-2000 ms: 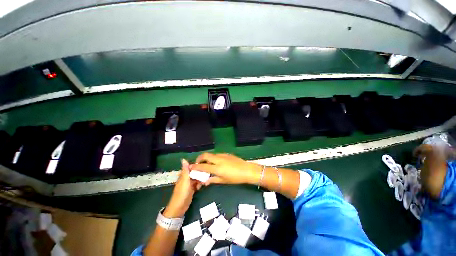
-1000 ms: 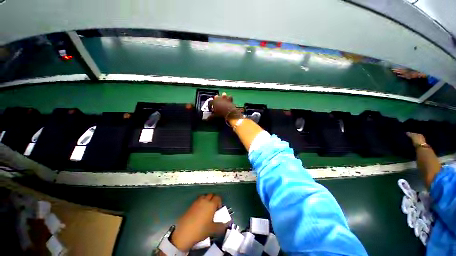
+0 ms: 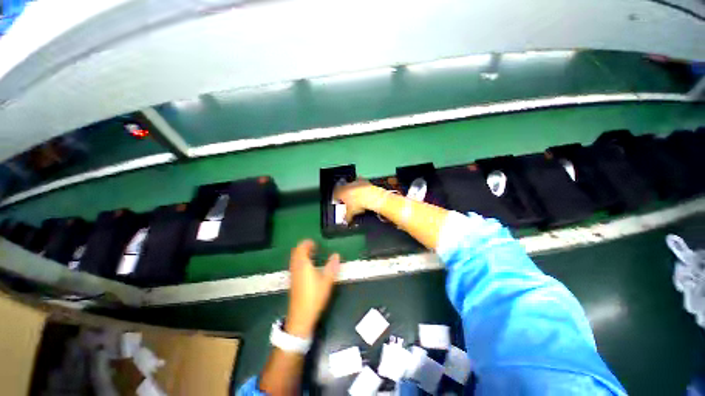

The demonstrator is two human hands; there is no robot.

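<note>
My right hand (image 3: 357, 199) reaches over an open black box base (image 3: 328, 186) on the green belt. Its fingers are at the box's right side, beside a white adapter (image 3: 340, 213) in the tray; whether they grip anything is unclear. A white coiled cable in the box is partly covered. My left hand (image 3: 311, 282) is raised over the pale side rail, fingers apart and empty, slightly blurred. Several white adapters (image 3: 372, 326) lie loose on the dark green worktop below my hands, some with prongs showing.
Open boxes and black lids stand in a row on the belt (image 3: 298, 220), left and right. The side rail (image 3: 224, 288) runs along its near edge. A cardboard carton (image 3: 205, 363) with white blocks is at lower left. Coiled white cables (image 3: 688, 274) lie at far right. A shelf (image 3: 309, 42) overhangs.
My left hand has risen from the adapter pile to the rail and let go of its adapter. My right hand stays at the box. The camera view has shifted, and the neighbour's arm has left view.
</note>
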